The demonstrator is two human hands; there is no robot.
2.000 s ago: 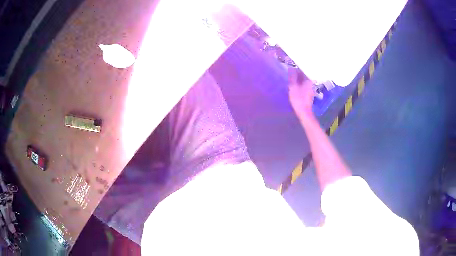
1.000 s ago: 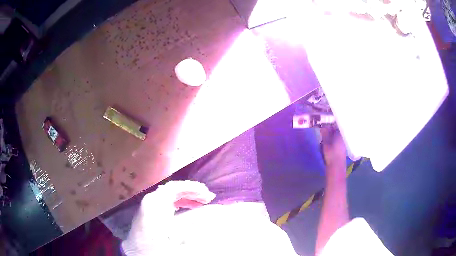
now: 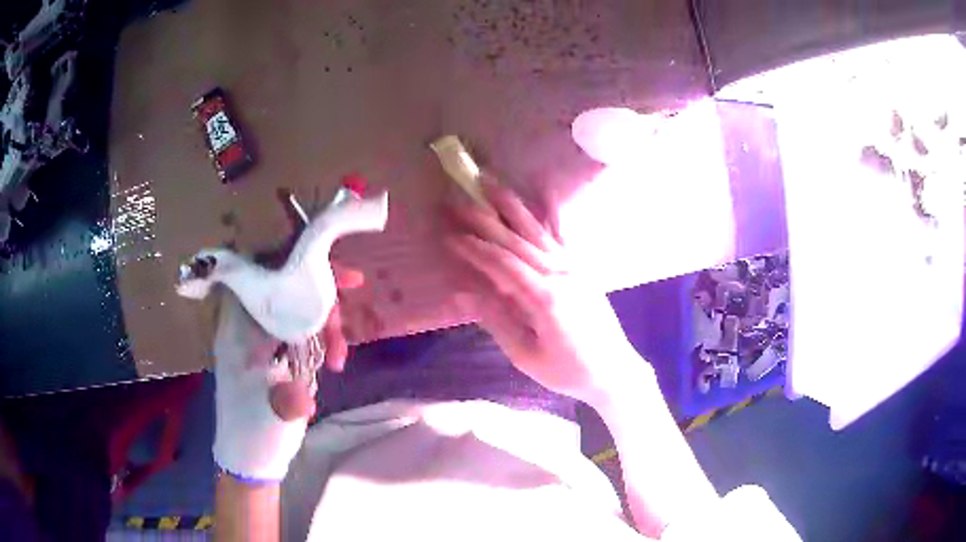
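My left hand (image 3: 249, 392), in a white knit glove with bare fingertips showing, holds a white curved toy scooter body (image 3: 291, 296) above the bench's front edge. A red tail light (image 3: 354, 185) shows at its upper end and a thin pale rod sticks up from it. My bare right hand (image 3: 519, 281) is over the bench with its fingers on the lower part of a flat gold tool (image 3: 458, 161). The fingers hide that end, so whether they grip it is unclear.
A red and black packet (image 3: 224, 136) lies on the brown bench cover (image 3: 318, 85). A white squeeze bottle (image 3: 607, 134) lies behind my right hand, partly lost in glare. A blue bin (image 3: 741, 323) of small parts and a glaring white tray (image 3: 874, 244) are at right.
The view has shifted right. My right hand has moved from the parts bin area to the gold tool. My gloved left hand has come up and now shows the scooter body in it.
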